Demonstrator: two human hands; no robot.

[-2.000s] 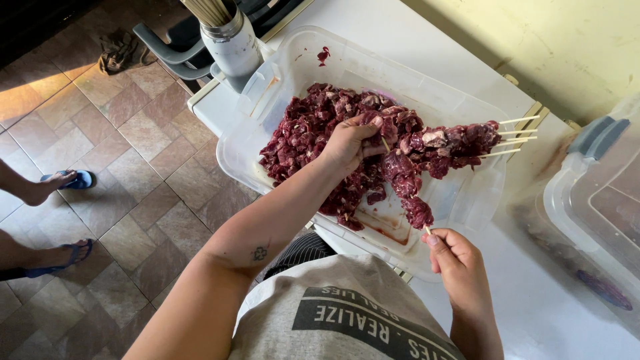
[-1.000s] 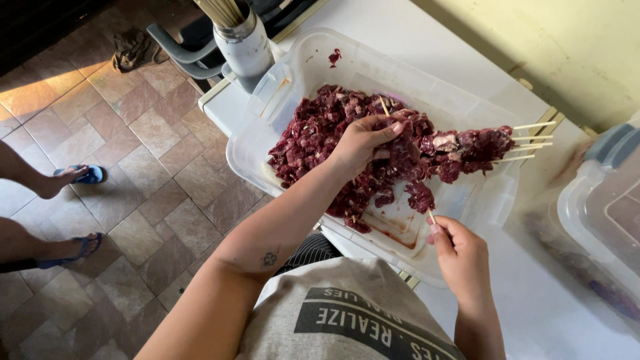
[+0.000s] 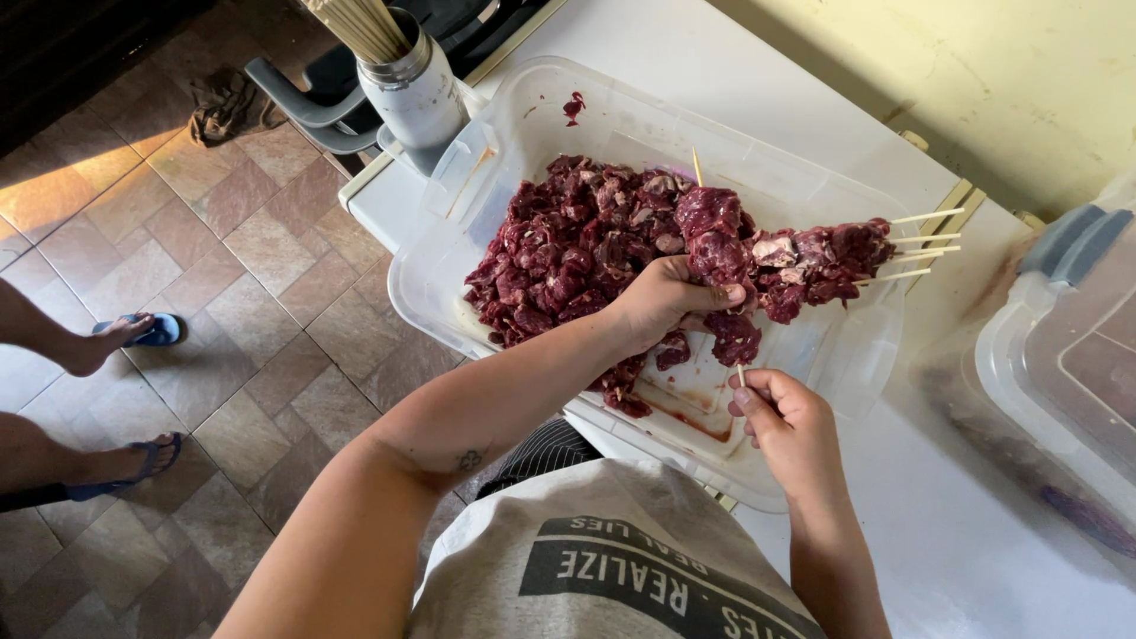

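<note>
My left hand (image 3: 679,297) is closed around red meat chunks threaded on a wooden skewer (image 3: 698,169), whose pointed tip sticks out above the meat. Between the thumb and fingers of my right hand (image 3: 781,413) is the bare lower end of this skewer. Several filled meat skewers (image 3: 821,262) lie just right of my left hand, with their bare ends pointing right over the rim of a clear plastic tub (image 3: 710,115). A heap of raw meat pieces (image 3: 568,244) fills the tub's left part. The palm side of my left hand is hidden.
A white metal container (image 3: 413,98) of wooden skewers stands at the tub's upper left. At the right is another clear bin with grey latches (image 3: 1074,244). A dark chair (image 3: 311,102) stands beside the white table (image 3: 648,44). Another person's feet (image 3: 124,333) are on the tiled floor.
My left hand has moved down the skewer toward my right hand, and meat now shows above it. The skewer tip has come into sight above my left hand. My right hand keeps its hold below.
</note>
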